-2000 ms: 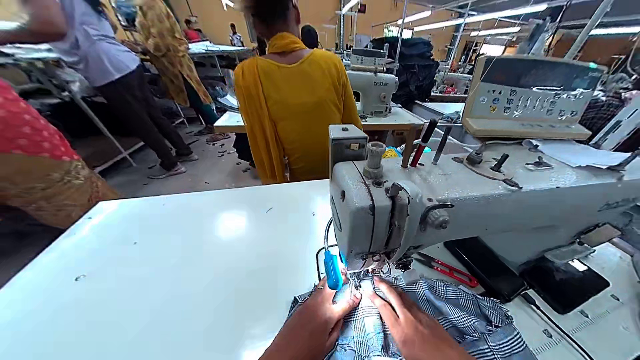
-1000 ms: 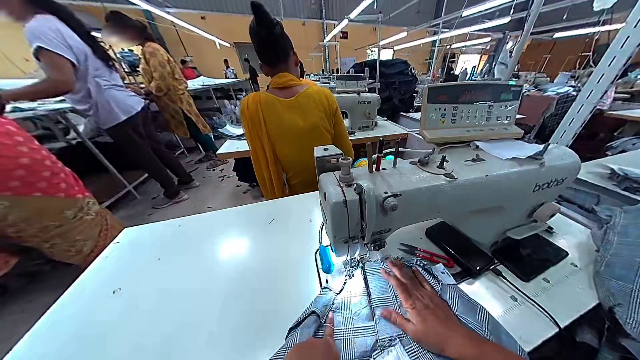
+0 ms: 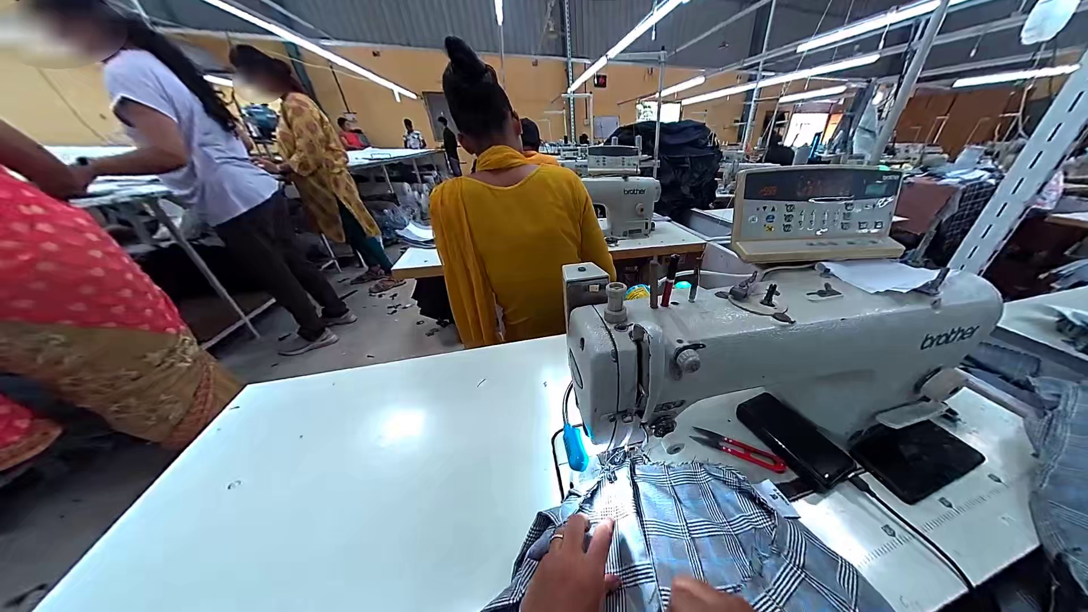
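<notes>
A grey-and-white checked cloth garment piece [image 3: 705, 518] lies under the needle area of a Brother sewing machine [image 3: 782, 340]. On the cloth, left of a seam and below the needle, rests my left hand [image 3: 574, 565], a ring on one finger and its fingers slightly bent. My right hand [image 3: 705, 595] shows only in part at the bottom edge, over the cloth; its grip is hidden. The cloth's frayed top edge reaches the presser foot, where a lamp lights it brightly. A small white label [image 3: 776, 499] is at the cloth's right side.
Red-handled thread snips [image 3: 741, 449], a black phone [image 3: 796, 440] with a cable and a dark flat device [image 3: 918, 459] lie right of the cloth. A blue object [image 3: 575, 448] hangs beside the needle head. A person in yellow [image 3: 527, 246] sits beyond the white table [image 3: 340, 510]; others stand at left.
My right hand has moved down from the cloth near the machine to the bottom edge. My left hand has come up farther onto the cloth since one second ago.
</notes>
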